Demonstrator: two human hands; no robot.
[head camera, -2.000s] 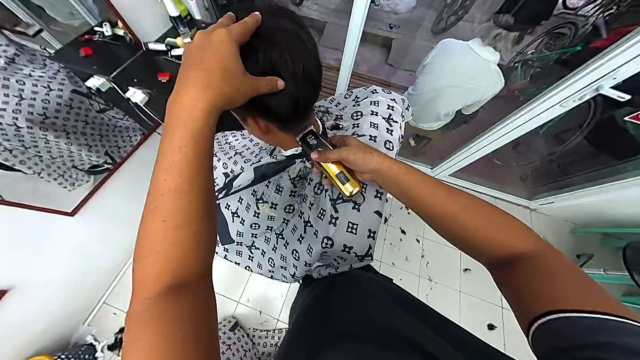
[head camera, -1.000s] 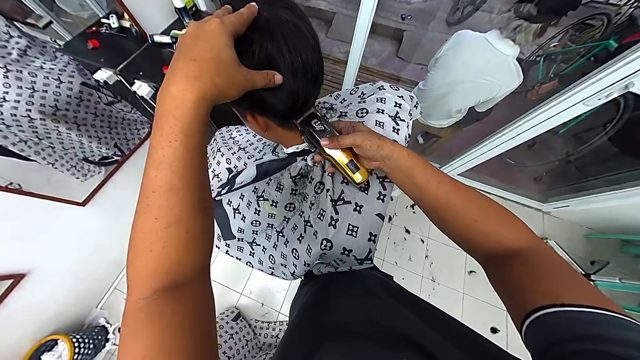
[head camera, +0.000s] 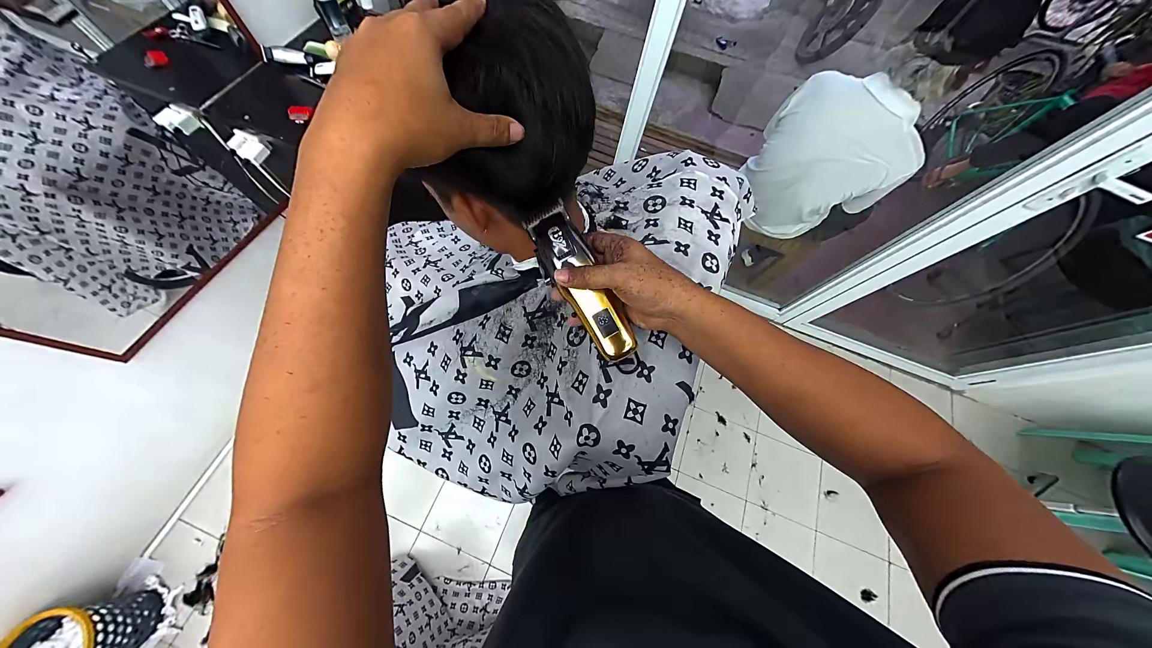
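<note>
A seated person with short black hair (head camera: 531, 99) has their back to me and wears a white barber cape (head camera: 522, 387) with a dark pattern. My left hand (head camera: 409, 94) rests spread on the upper left of the head, thumb pointing right, holding no tool. In my right hand (head camera: 625, 279) is a gold and black hair clipper (head camera: 585, 288), its blade against the hair at the nape. Loose hair clippings lie on the cape below the neck.
A black counter (head camera: 193, 67) with clips and clippers stands upper left, beside a red-framed mirror (head camera: 135, 346). Glass doors (head camera: 864, 324) are at right, with a person in white (head camera: 837, 153) beyond. Cut hair dots the tiled floor (head camera: 783, 486); a basket (head camera: 90, 621) sits lower left.
Against the nape, the clipper in my right hand has shifted and tilted slightly. My left hand keeps its place on the head.
</note>
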